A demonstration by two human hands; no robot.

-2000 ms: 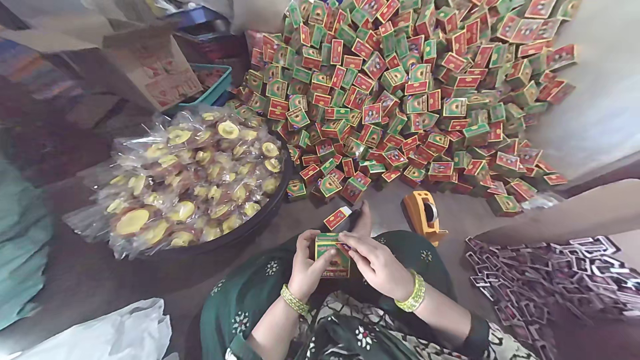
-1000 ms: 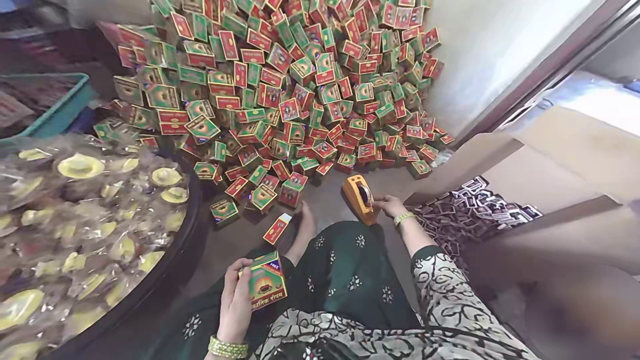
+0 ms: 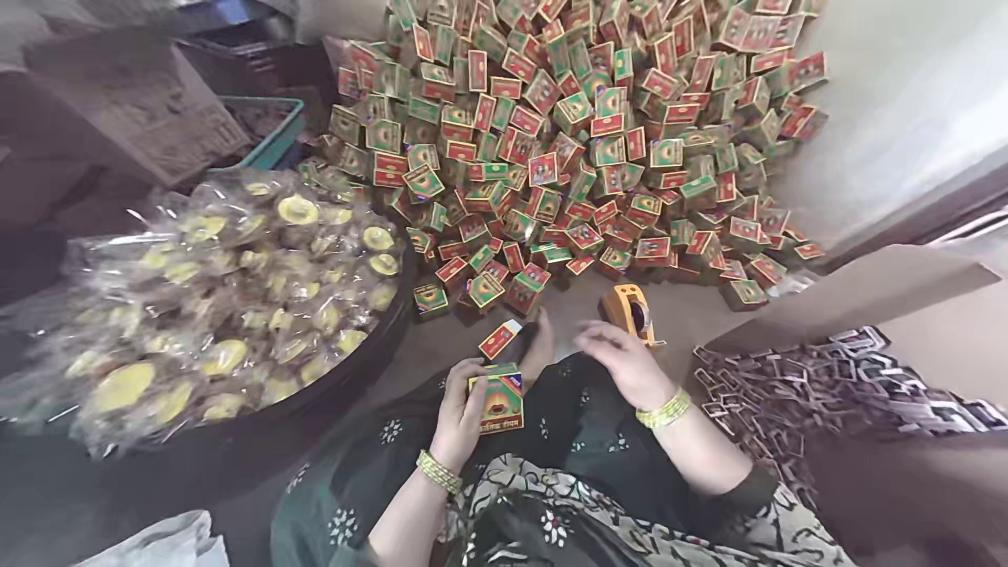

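My left hand (image 3: pixel 463 403) holds a small green and red printed carton (image 3: pixel 502 400) upright over my lap, its fingers along the carton's left side. To the right, my right hand (image 3: pixel 622 358) is raised with its fingers apart and a little blurred, touching nothing that I can see. An orange tape dispenser (image 3: pixel 628 309) stands on the floor just beyond that hand. A small red box with a white end (image 3: pixel 499 339) lies beside my foot, just past the held carton.
A large heap of similar cartons (image 3: pixel 543 169) fills the floor ahead. At left stands a black tub (image 3: pixel 398 315) of plastic-wrapped items with yellow round parts (image 3: pixel 224 357). A cardboard box (image 3: pixel 850 291) at right holds many small dark-and-white pieces (image 3: pixel 756 394). Behind the tub is a teal crate (image 3: pixel 283 134).
My right hand has left the tape dispenser, where it was one second ago, and come back toward the carton. The carton stays in my left hand. The view has swung left.
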